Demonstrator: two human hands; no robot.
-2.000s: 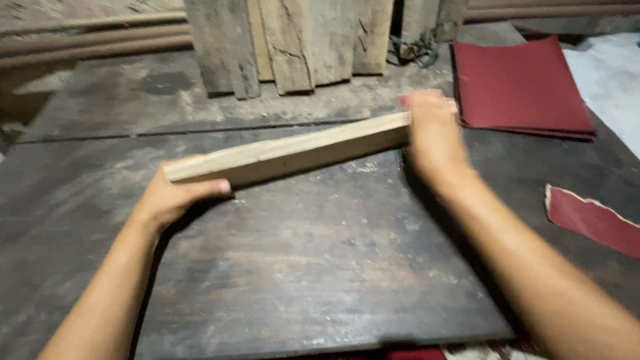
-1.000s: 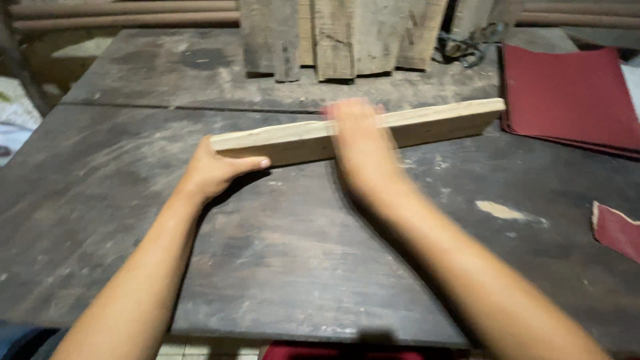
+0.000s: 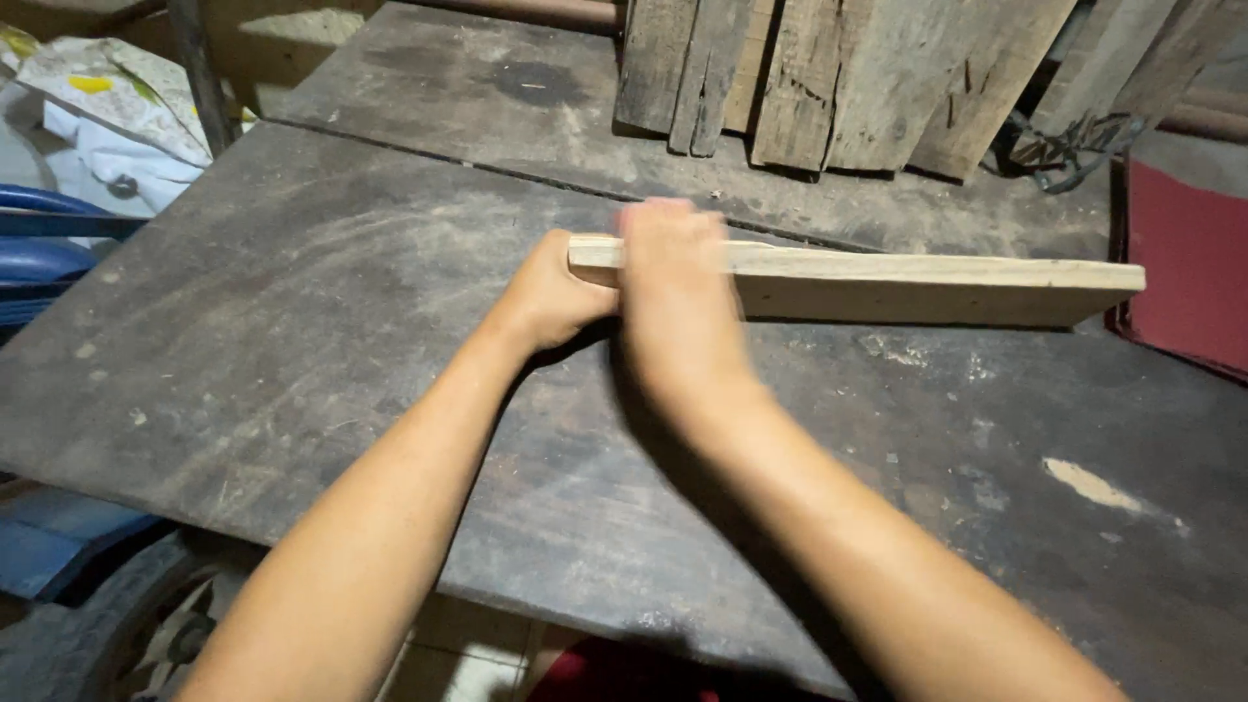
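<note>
A pale wooden board (image 3: 936, 283) stands on its long edge on the dark tabletop (image 3: 322, 322), its narrow upper edge facing up. My left hand (image 3: 556, 292) grips the board's left end, thumb on the near face. Just right of it, my right hand (image 3: 682, 283) lies across the upper edge, fingers over the far side and blurred. Whether a piece of sandpaper sits under the right palm is hidden. Red sheets, which look like sandpaper (image 3: 1185, 263), lie beyond the board's right end.
Rough wooden planks (image 3: 887, 88) lean at the back of the table, with a dark tangled cord or wire (image 3: 1072, 151) beside them. A joint line crosses the tabletop. Left of the table are white bags (image 3: 127, 117), blue parts (image 3: 58, 253) and a wheel (image 3: 166, 624) below.
My right hand has moved left along the board's upper edge, from its right end to beside my left hand. The left hand keeps the left end. The view has shifted left.
</note>
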